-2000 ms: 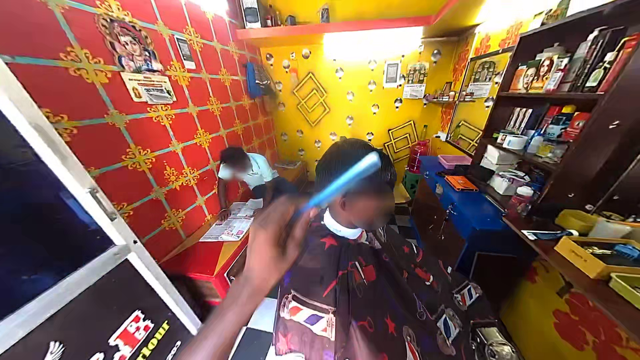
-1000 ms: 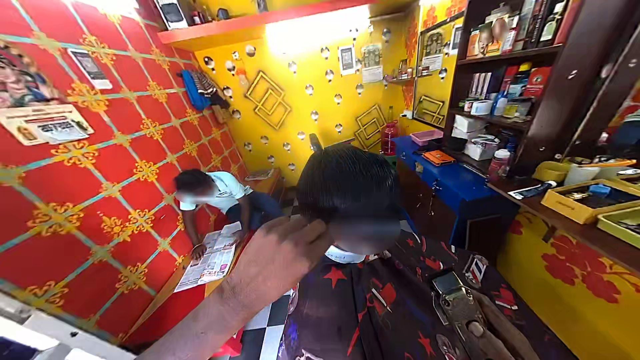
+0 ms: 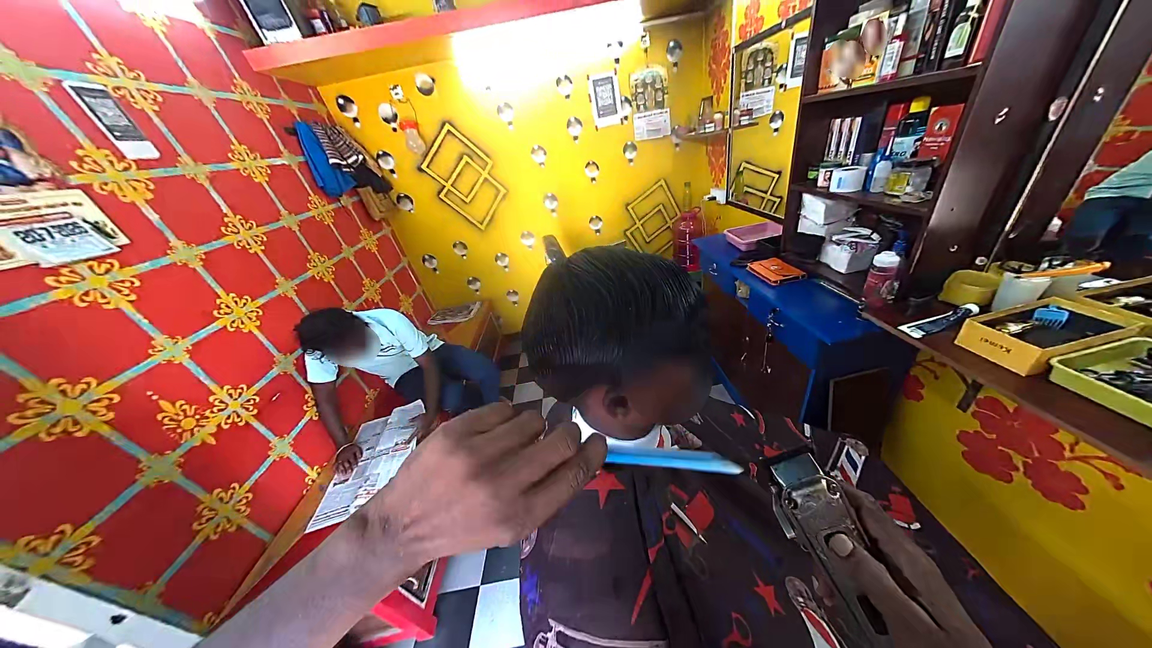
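My left hand point(image 3: 499, 477) grips a blue comb point(image 3: 670, 459), which points right across the front of a seated person's neck and cape. In my right hand point(image 3: 909, 558), at the lower right, is a metal hair clipper point(image 3: 819, 508), its blade end up and toward the comb but apart from it. Between and beyond my hands is the seated person's head of dark hair point(image 3: 612, 315). A white neck strip point(image 3: 630, 436) circles the neck above a dark barber's cape point(image 3: 702, 540) with red stars.
Another person point(image 3: 387, 351) sits at the left, leaning over a newspaper point(image 3: 373, 463). A blue cabinet point(image 3: 801, 315) stands beyond the seated person. Along the right, a counter holds a yellow tray point(image 3: 1035, 346) and a green tray point(image 3: 1107, 382) of tools, below shelves point(image 3: 891, 81) of bottles and boxes.
The blue comb, raised before the head two seconds ago, is now lower, beside the neck. My right hand with the clipper, mostly out of sight at first, is now plainly in view. The view has shifted.
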